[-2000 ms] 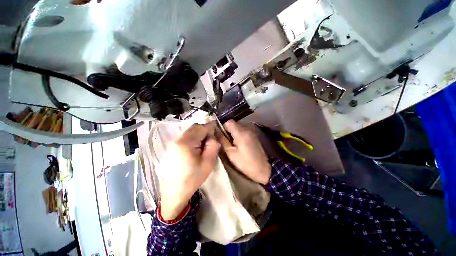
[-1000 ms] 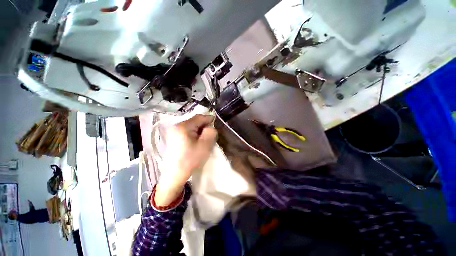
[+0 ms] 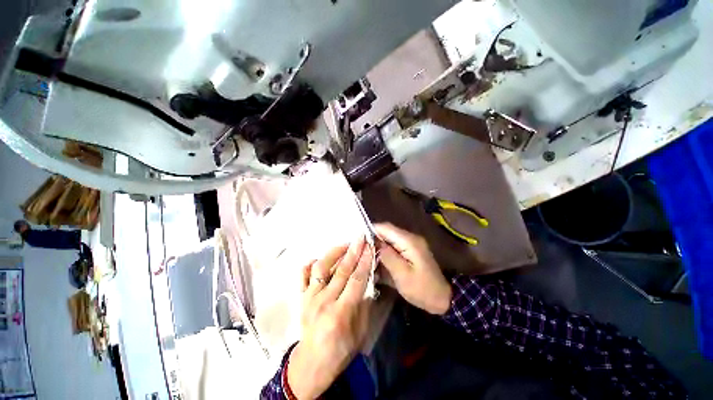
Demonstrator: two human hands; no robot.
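Note:
A cream bag (image 3: 289,226) lies under the sewing machine's needle area (image 3: 338,156) and hangs toward my lap. Its upper edge reaches the presser foot; the needle itself cannot be made out. My left hand (image 3: 338,301) lies on the bag with fingers extended, pressing it near its right edge. My right hand (image 3: 410,266) pinches that same edge between thumb and fingers, close to my left fingertips. A thin pale strip runs along the edge up to the machine.
Yellow-handled nippers (image 3: 457,219) lie on the pinkish board (image 3: 485,195) right of the bag. The large machine head (image 3: 195,70) is above. A round dark bin (image 3: 586,211) and blue plastic (image 3: 688,211) are at right. A person (image 3: 51,237) is far left.
Both hands have moved down the bag's edge, away from the needle area. My right hand, blurred and low a second ago, is back at the edge. The bag lies flatter.

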